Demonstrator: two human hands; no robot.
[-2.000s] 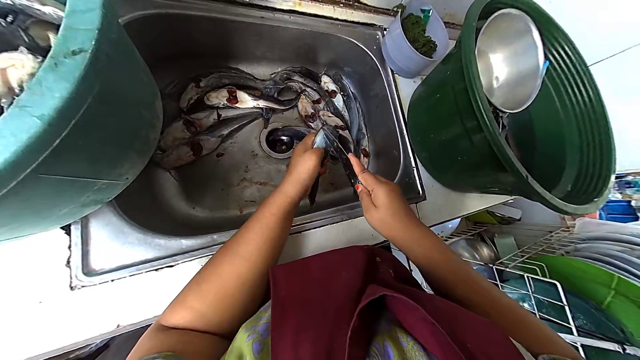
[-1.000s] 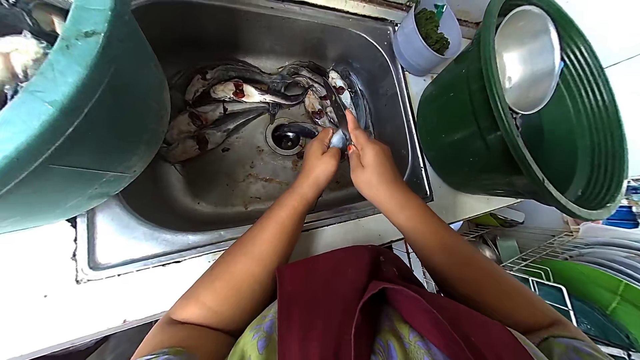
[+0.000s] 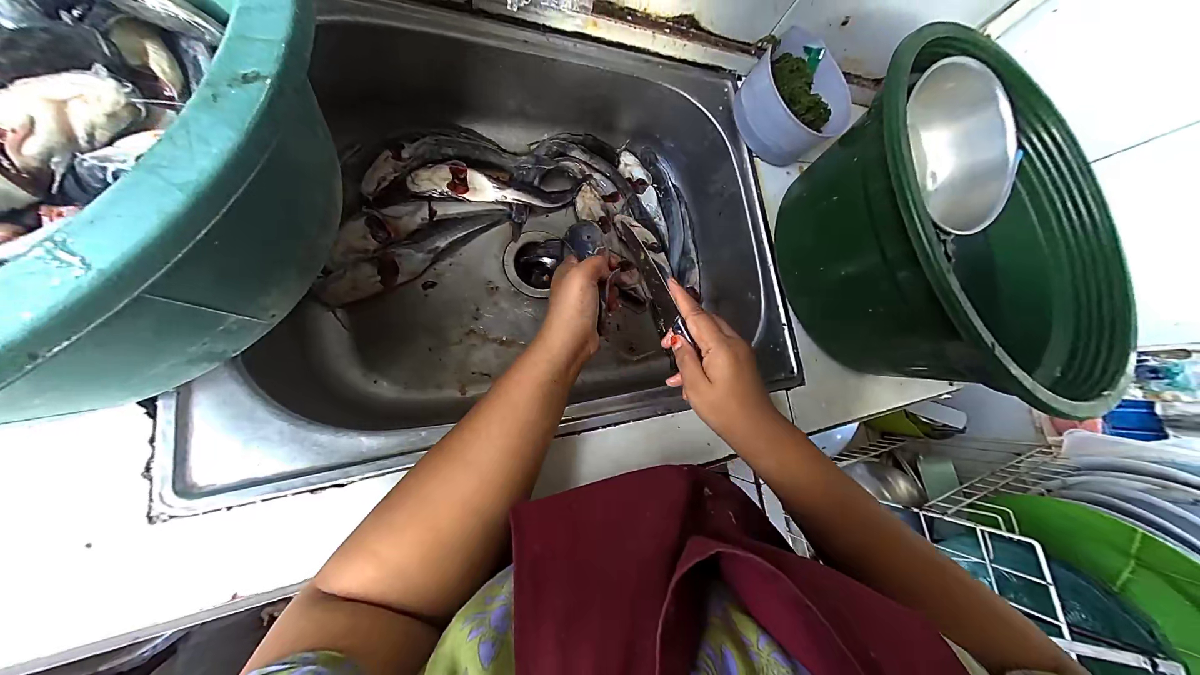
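Note:
My left hand grips a dark catfish by its head end, just right of the drain of the steel sink. To its right, my right hand holds a knife by the handle, its blade pointing away from me and up to the left. Part of the held fish is hidden behind my left hand. Several catfish with red cuts lie in the sink, among them a pale-bellied one behind the drain and others along the left and right walls.
At the left, a large green tub holds more fish. On the right stand a dark green bucket with a metal bowl at its mouth, and a white container holding a green scrubber. A wire dish rack with plates is at the lower right.
My hands have moved apart, and the knife blade now shows clearly between them. The fish's head is more visible beside my left hand.

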